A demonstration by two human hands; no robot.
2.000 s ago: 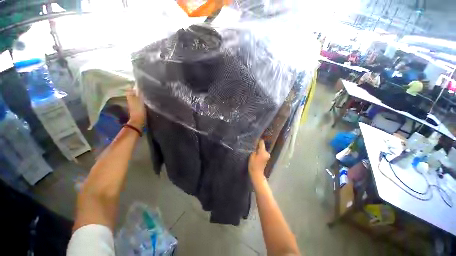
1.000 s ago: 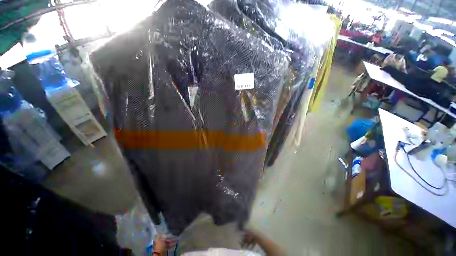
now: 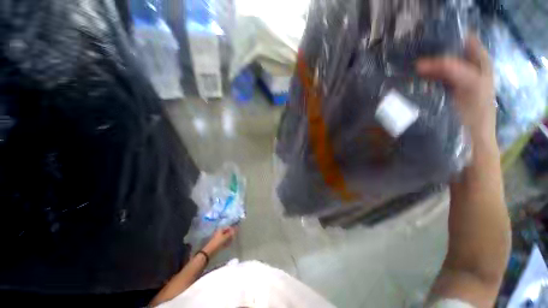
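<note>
The dark grey coat (image 3: pixel 360 144) hangs in a clear shiny cover on the right of centre, blurred and tilted. An orange band (image 3: pixel 320 132) crosses it, and a white label sticker (image 3: pixel 396 113) shows on the film. My right hand (image 3: pixel 459 75) is raised at the coat's right side, fingers spread and thumb over the film; blur hides whether it grips. My left hand (image 3: pixel 223 236) is low at the centre left, at the lower edge of a crumpled clear plastic bag (image 3: pixel 217 201); whether its fingers hold the plastic is unclear.
Black covered garments (image 3: pixel 78 162) fill the left side. White stands (image 3: pixel 206 63) with blue water bottles are at the back left, beside a pale cloth (image 3: pixel 267 39) over a table. Glossy tiled floor (image 3: pixel 258 156) shows between the garments. A white tabletop edge (image 3: pixel 532 280) is at the lower right.
The view has swung left and down. The covered coat now tilts at the right. My right hand has risen from the hem to the coat's side. My left hand is now by the plastic bag.
</note>
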